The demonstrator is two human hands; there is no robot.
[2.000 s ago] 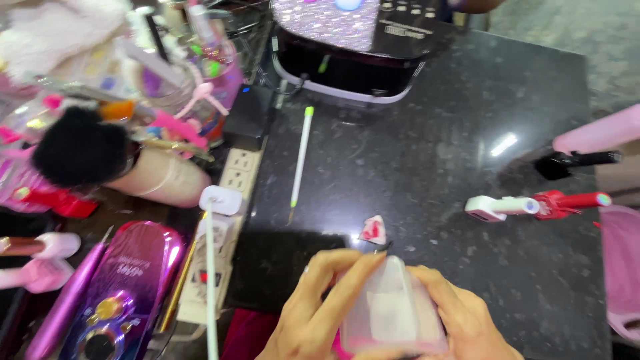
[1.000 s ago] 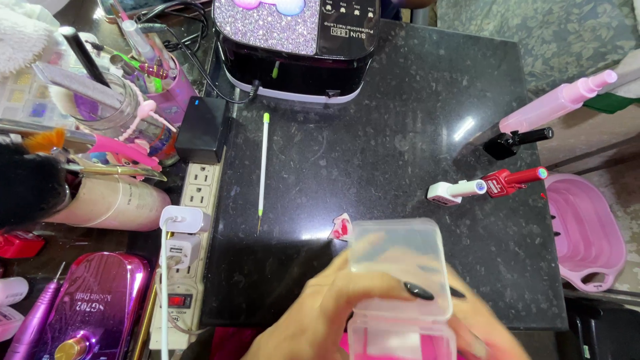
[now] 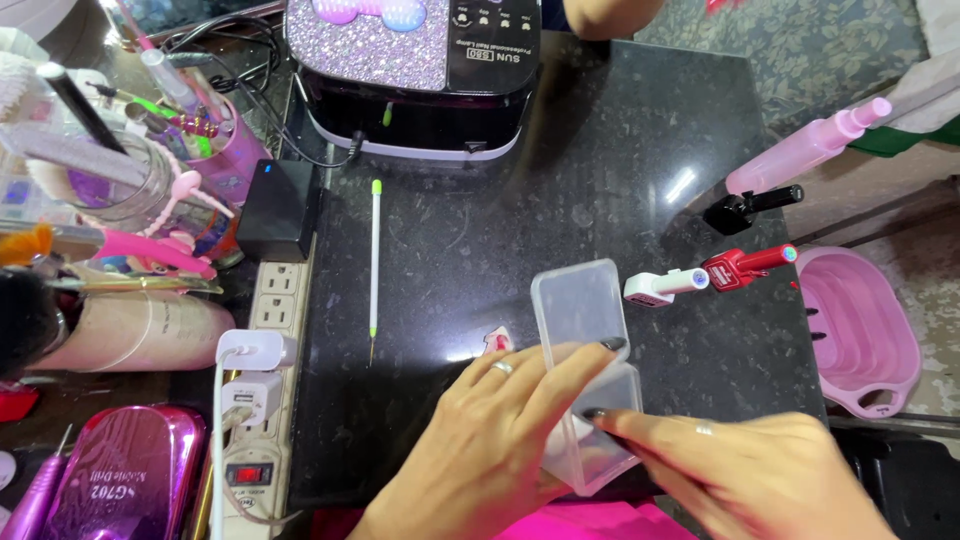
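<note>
A clear plastic box (image 3: pixel 600 450) with its hinged lid (image 3: pixel 577 307) raised is at the near edge of the black stone table. My left hand (image 3: pixel 495 427) holds the box from the left, with the index finger across the lid's hinge side. My right hand (image 3: pixel 720 457) reaches into the box, its fingertips over the opening; whether they pinch anything is hidden. Something white lies inside the box. Just beyond my left hand rests a small red-and-white scrap (image 3: pixel 497 341). A thin nail-art brush (image 3: pixel 375 262) with green ends lies farther left.
A nail lamp (image 3: pixel 412 82) stands at the back. White (image 3: pixel 660 286), red (image 3: pixel 742 268) and black (image 3: pixel 750 208) polish bottles and a pink bottle (image 3: pixel 802 150) line the right. A power strip (image 3: pixel 274 300) runs along the left. Another person's arm (image 3: pixel 611 15) is behind.
The box's lid stands farther open and tilted than a second ago. My right hand has come from behind the box to its opening. The view has shifted.
</note>
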